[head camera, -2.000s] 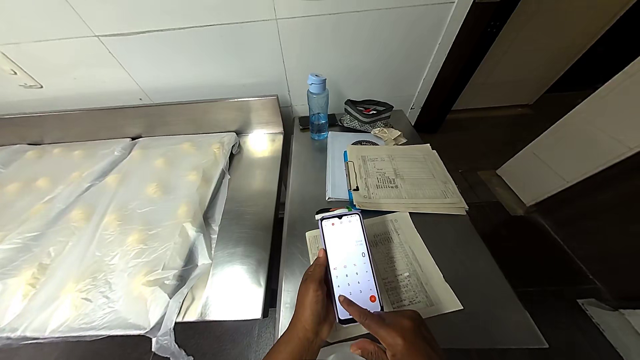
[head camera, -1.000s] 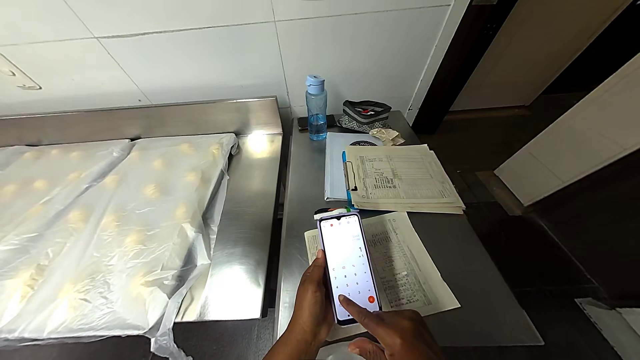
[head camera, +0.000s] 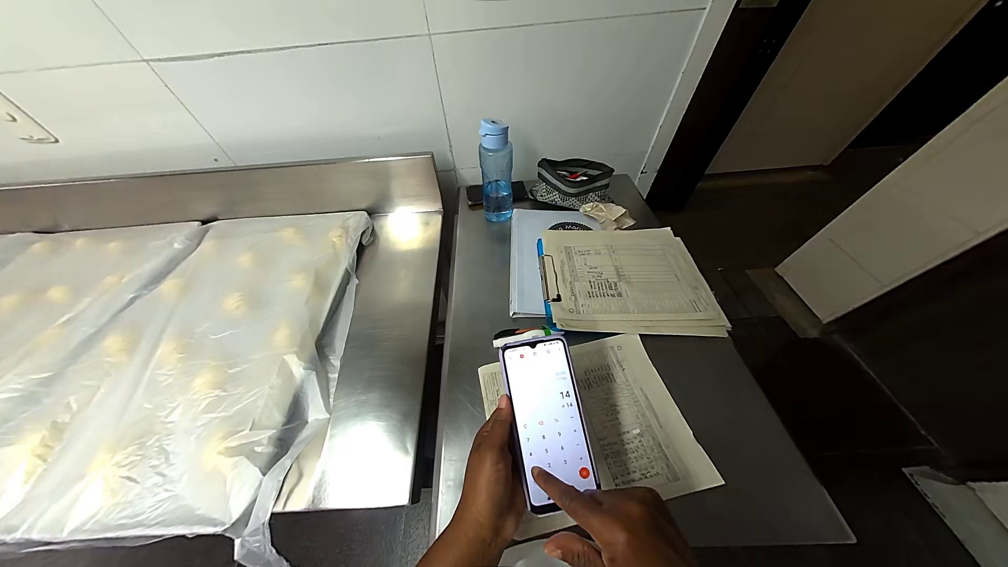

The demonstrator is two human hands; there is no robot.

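Note:
My left hand point(head camera: 490, 480) holds a smartphone point(head camera: 549, 417) by its left edge, upright over a printed sheet point(head camera: 638, 425). A calculator is on the phone's screen. The index finger of my right hand point(head camera: 614, 520) is at the lower left of the screen, on or just above it; that hand holds nothing. Markers or pens point(head camera: 512, 337) show just beyond the phone's top edge. Farther back, a stack of written forms on a clipboard point(head camera: 630, 283) lies partly over a white binder point(head camera: 526, 268).
A blue water bottle point(head camera: 496, 173), a dark phone-like object point(head camera: 475, 195), an open zip pouch point(head camera: 573, 181) and crumpled paper point(head camera: 608, 215) are at the back of the metal table point(head camera: 740, 441). At left, plastic-covered trays of pale dough pieces point(head camera: 236, 303) lie on a steel counter point(head camera: 386, 346).
The calculator display has changed from a lone digit to a two-digit number. Both hands and the phone stay in nearly the same place.

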